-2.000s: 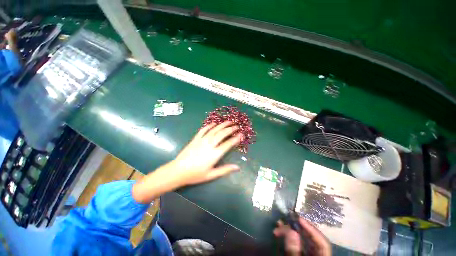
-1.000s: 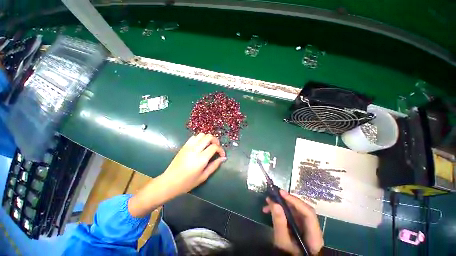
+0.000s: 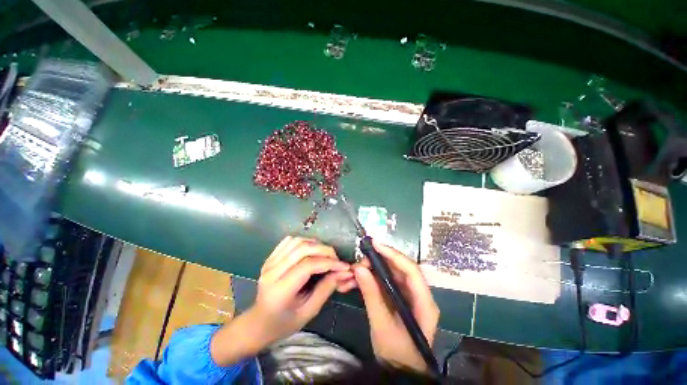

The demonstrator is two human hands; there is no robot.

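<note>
My left hand [image 3: 301,277] is at the bench's front edge, its thumb and fingertips pinched together; whatever is between them is too small to tell. My right hand [image 3: 395,301] holds the black soldering iron [image 3: 393,289], its thin tip pointing up and left toward the heap. The fingertips of both hands meet. A small green-and-white circuit board [image 3: 374,218] lies just beyond my right fingers, partly hidden by the iron and hand. The heap of small red components [image 3: 300,159] lies beyond my left hand, with a few loose pieces at its near side.
Another circuit board [image 3: 196,150] lies left of the heap. At right are a pale card [image 3: 527,252] with dark specks, a fume fan [image 3: 471,147], a white tub [image 3: 561,154], the black soldering station [image 3: 587,195] and a pink gadget [image 3: 609,314]. Clear trays [image 3: 49,128] stand far left.
My left hand has moved from the heap's near side toward the bench edge and met my right hand. The right hand has moved left with the iron. The view has shifted.
</note>
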